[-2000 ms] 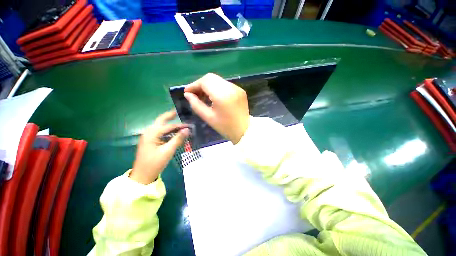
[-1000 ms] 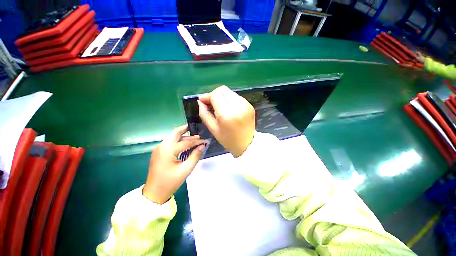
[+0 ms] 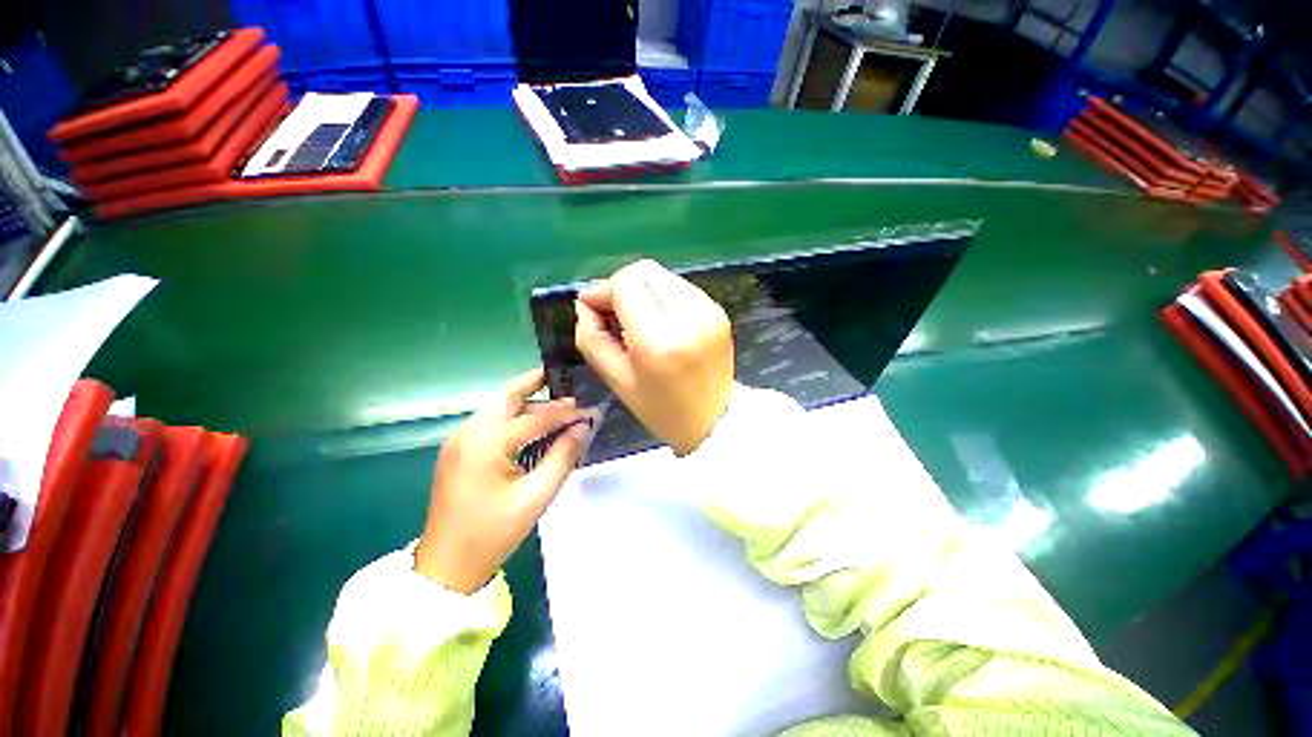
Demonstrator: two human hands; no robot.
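An open laptop's glossy black screen (image 3: 878, 303) stands upright in front of me, with pale reflections on it. A plain white protective sheet (image 3: 705, 590) lies over the laptop's base. My right hand (image 3: 662, 353) is at the screen's upper left corner, thumb and fingertips pinched against the bezel; any small piece between them is hidden. My left hand (image 3: 497, 482) is at the screen's lower left edge and holds a small clear sheet with dark marks (image 3: 535, 454) between thumb and fingers, mostly covered by them.
Red foam trays stand at the near left (image 3: 130, 547), far left (image 3: 173, 137) and right (image 3: 1237, 360). Another open laptop (image 3: 604, 115) sits at the back of the green bench (image 3: 360, 288). Blue crates (image 3: 446, 43) are behind the bench. A loose white sheet (image 3: 58, 346) overhangs the left trays.
Compared with two seconds ago, my left hand has come up to the screen's left edge with the small sheet. My right hand stays pinched at the upper left corner. The view has shifted slightly.
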